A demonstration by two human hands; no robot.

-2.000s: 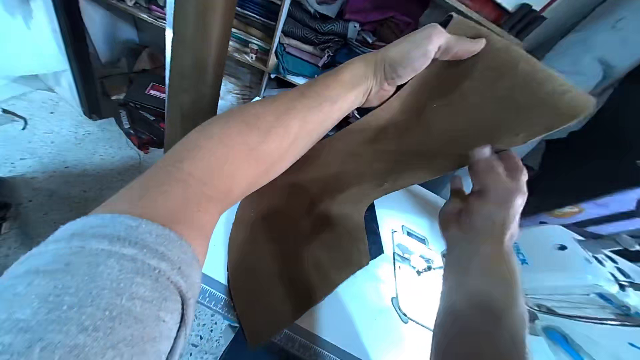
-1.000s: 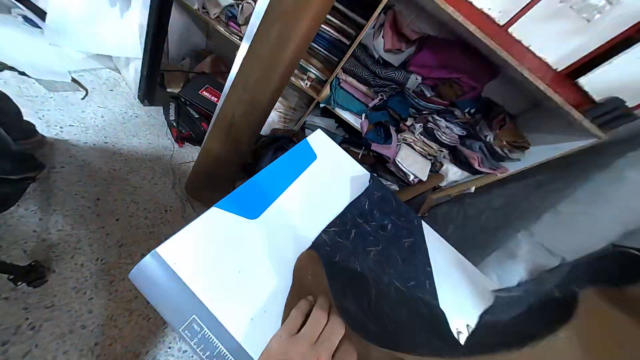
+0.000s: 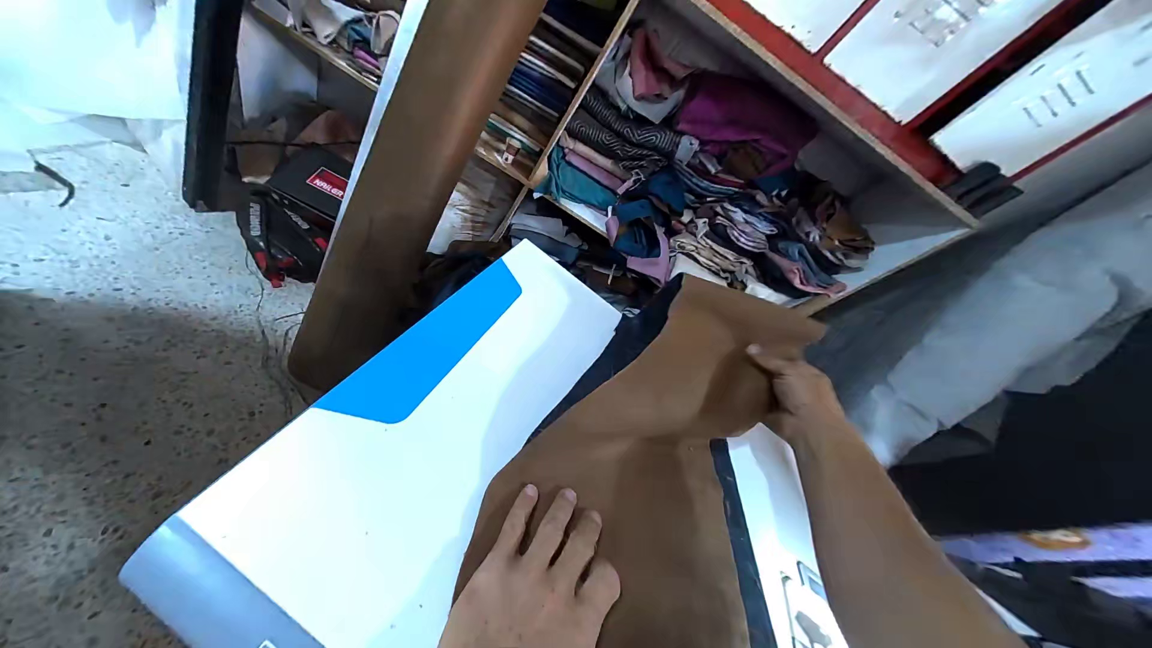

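A cut piece of brown fabric [image 3: 648,486] lies over a dark piece of cloth [image 3: 740,540] on a white sewing machine table [image 3: 423,486] with a blue patch. My left hand [image 3: 540,576] rests on the lower part of the brown piece, fingers spread and pressing it flat. At the upper right my right hand [image 3: 792,387] grips the edge of the brown piece between thumb and fingers, and the cloth there is folded and slightly raised. Edges of the dark cloth show beside the brown piece on both sides.
A large brown roll [image 3: 405,189] stands upright behind the table. Wooden shelves [image 3: 891,270] beyond hold heaps of folded cloth [image 3: 747,135]. A black tool bag [image 3: 301,202] sits on the speckled floor [image 3: 117,387] at left. Greyish-white material [image 3: 1017,306] hangs at right.
Two seconds ago both hands held the brown piece up; now it lies over the dark cloth. A second ago the dark cloth was largely uncovered. The view has swung.
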